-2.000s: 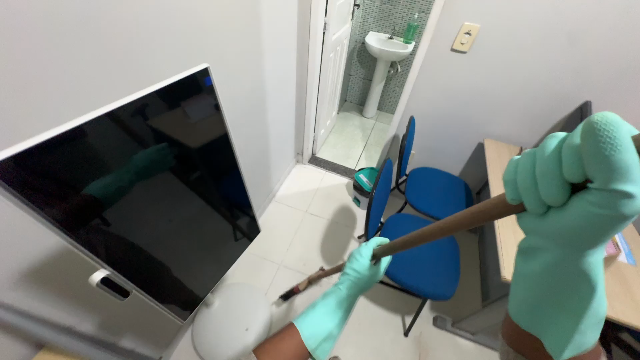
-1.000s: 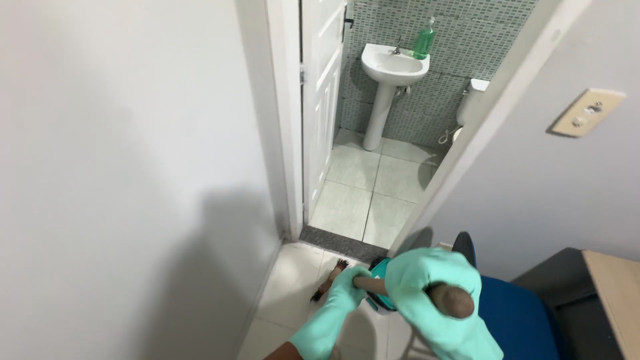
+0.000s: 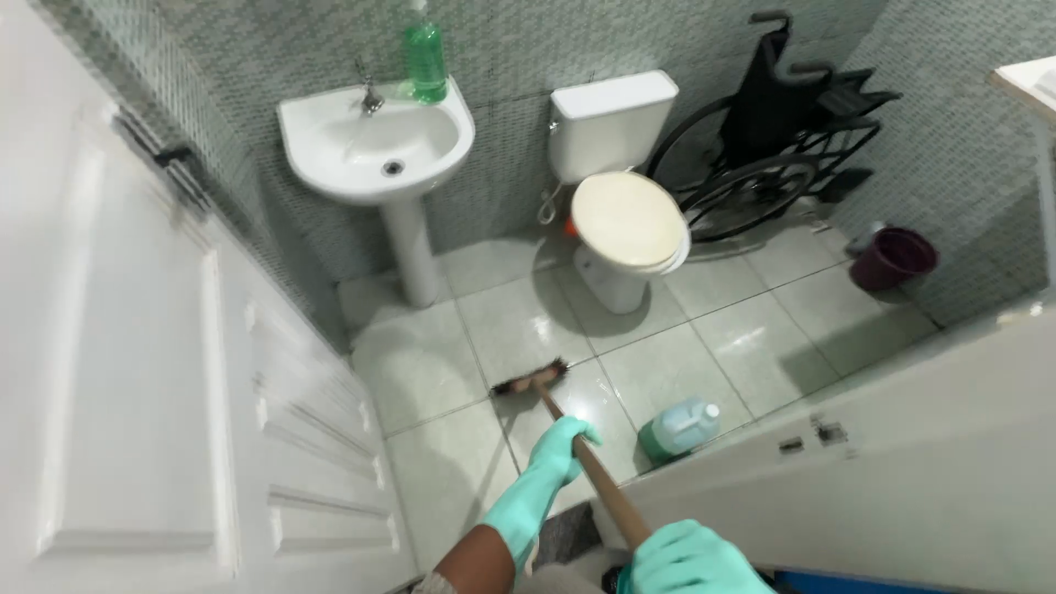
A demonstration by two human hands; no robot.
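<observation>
A broom with a wooden handle [image 3: 606,491] reaches from the bottom of the view into a bathroom, its dark-bristled head [image 3: 530,379] on the pale floor tiles. Around the handle's middle closes my left hand [image 3: 564,450], in a mint-green rubber glove. My right hand [image 3: 693,561], gloved alike, grips the handle near its upper end, partly cut off by the frame's bottom edge. Right of the broom head, a translucent jug of green liquid [image 3: 678,431] stands on the floor by the door frame.
A white pedestal sink [image 3: 379,148] holds a green soap bottle [image 3: 426,62]. Beside it are a toilet [image 3: 629,219], a folded wheelchair [image 3: 767,148] and a dark red bucket [image 3: 891,260]. The white door [image 3: 165,330] stands at left, the door frame [image 3: 891,445] at right.
The view has moved from the outer room to the bathroom doorway. The broom head, outside the threshold a second ago, is now on the bathroom floor. Both hands still hold the handle.
</observation>
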